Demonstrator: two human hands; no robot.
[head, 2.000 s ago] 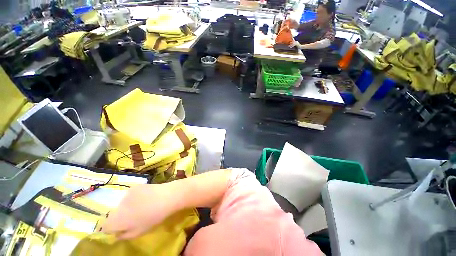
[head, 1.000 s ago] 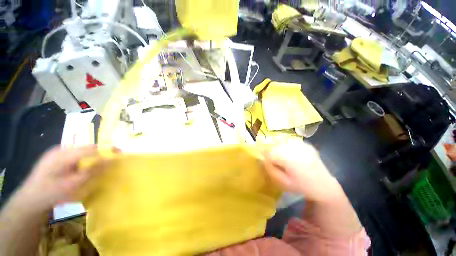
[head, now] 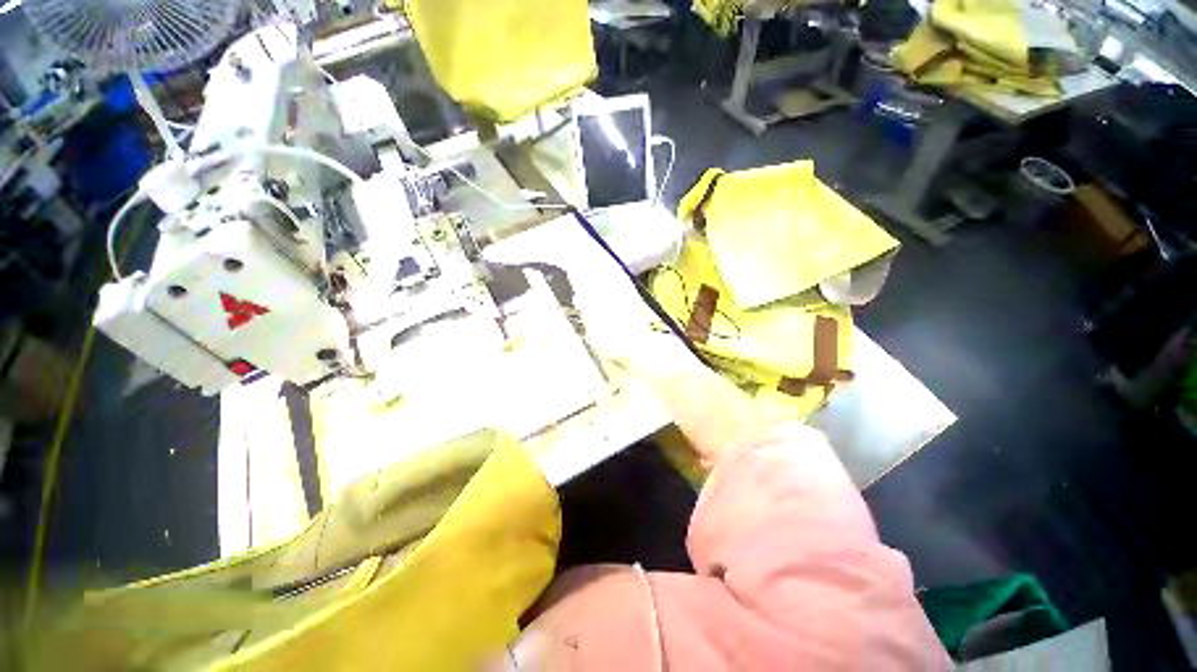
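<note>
A yellow bag body (head: 505,538) is at the lower left, its mouth open towards me. Its olive-tan lining (head: 394,505) shows, with a dark zipper line. A thin yellow strap (head: 59,486) runs up at the far left. My left hand is not visible. My right hand (head: 652,374) is stretched forward over the right part of the pale support board (head: 571,453). Glare washes out its fingers, and I cannot tell whether it holds anything. The white pattern sewing machine (head: 230,302), with a red logo, stands beyond the bag.
A control panel (head: 614,155) stands behind the board. Yellow bags with brown strips (head: 794,250) are piled to its right on a pale table (head: 899,414). Another yellow bag (head: 505,53) hangs behind the machine. A white fan (head: 131,20) is top left, a green crate (head: 1004,607) lower right.
My right hand has let go of the bag's edge and reached forward onto the board. The bag has moved down and left, its lining now showing. My left hand has gone out of sight.
</note>
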